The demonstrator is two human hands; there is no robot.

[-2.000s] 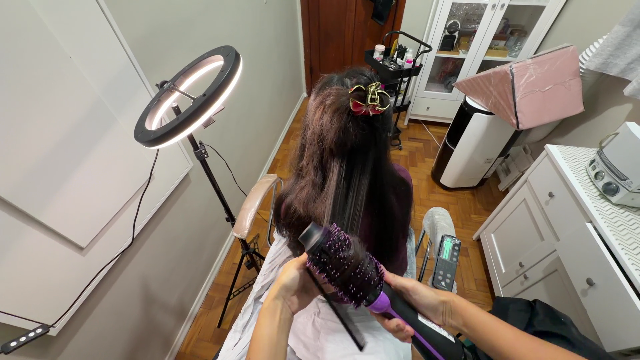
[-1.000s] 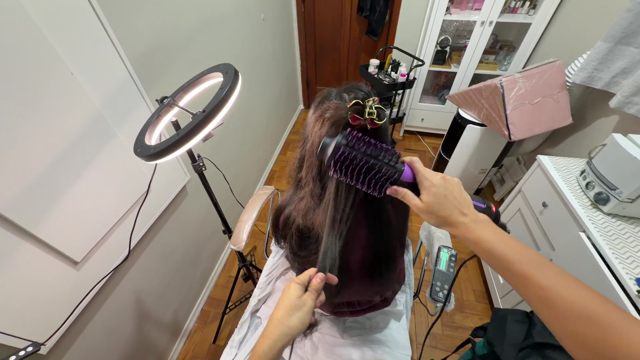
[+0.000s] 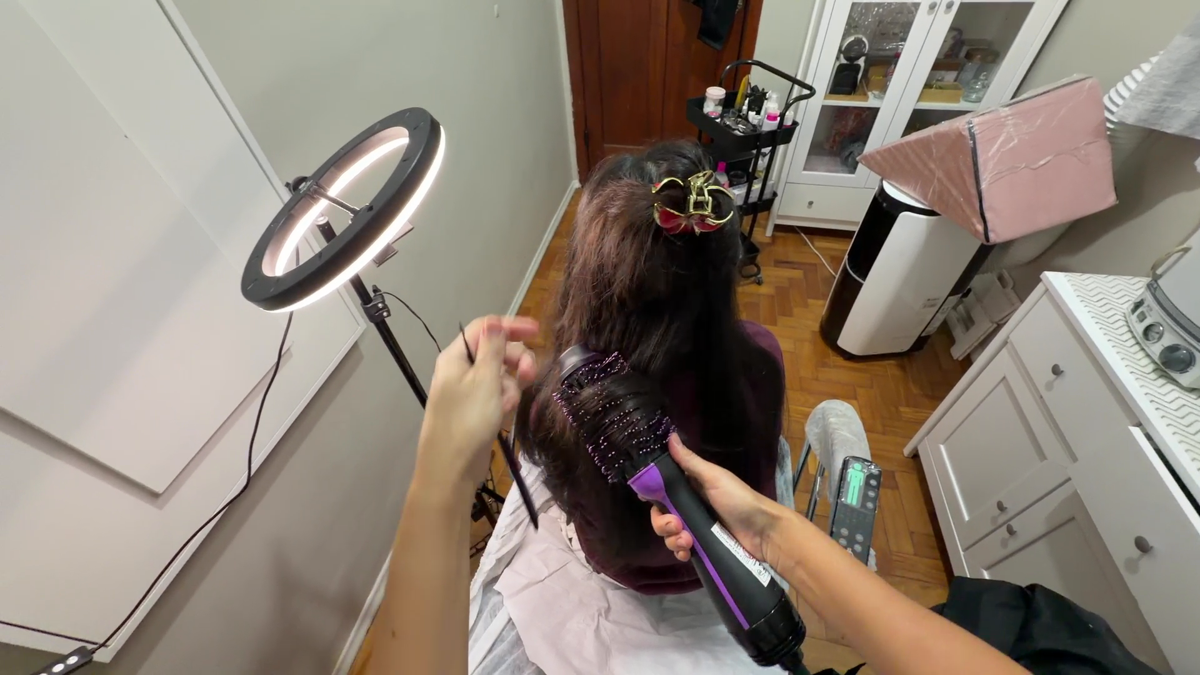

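A person with long dark hair [image 3: 614, 253] sits facing away, a gold and red claw clip [image 3: 694, 203] high on the head. My right hand [image 3: 717, 497] grips the handle of a black and purple hot-air brush [image 3: 626, 427]. Hair lies over its bristled barrel, low on the left side of the hair. To the left of the barrel, my left hand [image 3: 483, 389] is raised, somewhat blurred, holding a thin dark tool [image 3: 517, 478], apparently a comb, which points downward.
A lit ring light [image 3: 342, 208] on a stand is at the left. Behind the person is a black trolley [image 3: 745, 131]. To the right are a white and black appliance [image 3: 895, 272], a pink plastic-wrapped wedge [image 3: 1041, 159], a white cabinet [image 3: 1031, 441] and a remote-like device [image 3: 853, 506].
The brush has moved down from the upper hair beside the clip to the lower left hair. My left hand has risen from the hair ends, where it was a second ago.
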